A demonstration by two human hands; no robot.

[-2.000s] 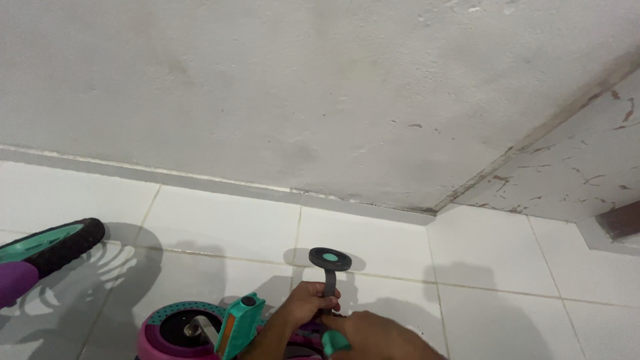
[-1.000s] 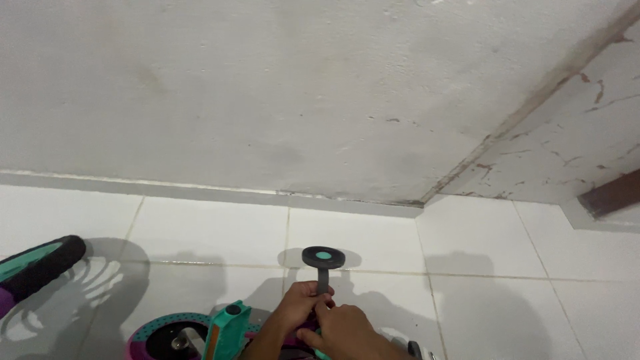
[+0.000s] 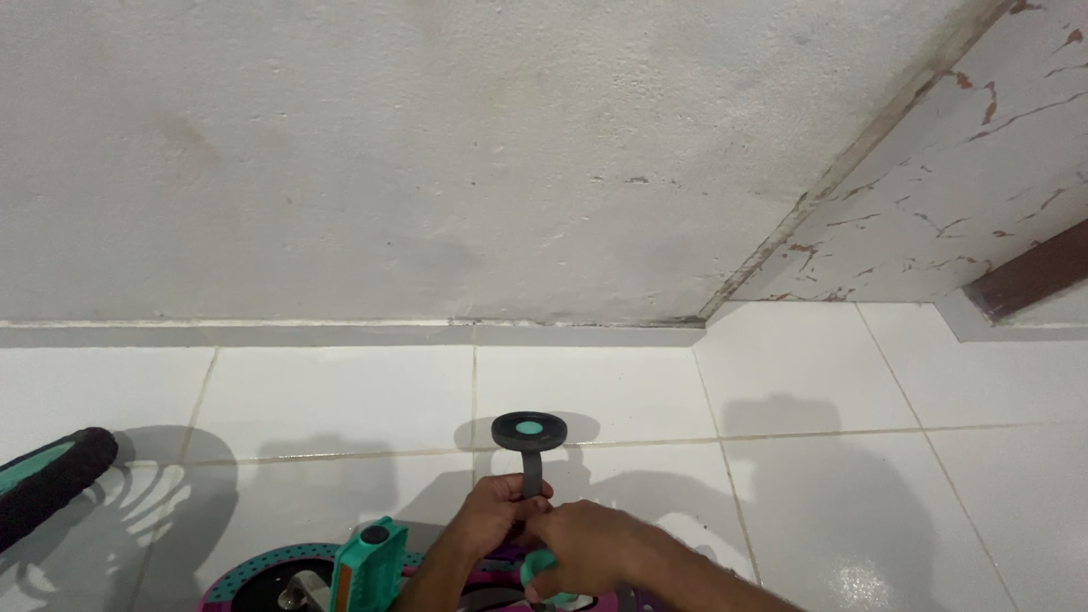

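Note:
A training wheel (image 3: 529, 431), black with a teal hub, stands out from a child's bicycle on a grey metal bracket (image 3: 532, 473). My left hand (image 3: 497, 514) is closed around the bracket just below the wheel. Close beside it, my right hand (image 3: 586, 544) has its fingers bent at the bracket's lower end, next to a teal part (image 3: 540, 565); what its fingertips grip is hidden. Left of my hands are the bicycle's teal pedal (image 3: 370, 561) and its pink and teal dotted chain guard (image 3: 272, 557).
A black tyre (image 3: 59, 484) with a teal rim juts in at the left edge. White floor tiles (image 3: 340, 391) meet a grey wall (image 3: 425, 170) ahead. At the right, a second wall has peeling paint and a dark brown piece (image 3: 1037, 272) low down.
My hands remain at the training wheel's bracket. My right hand's fingers have shifted a little around its lower end.

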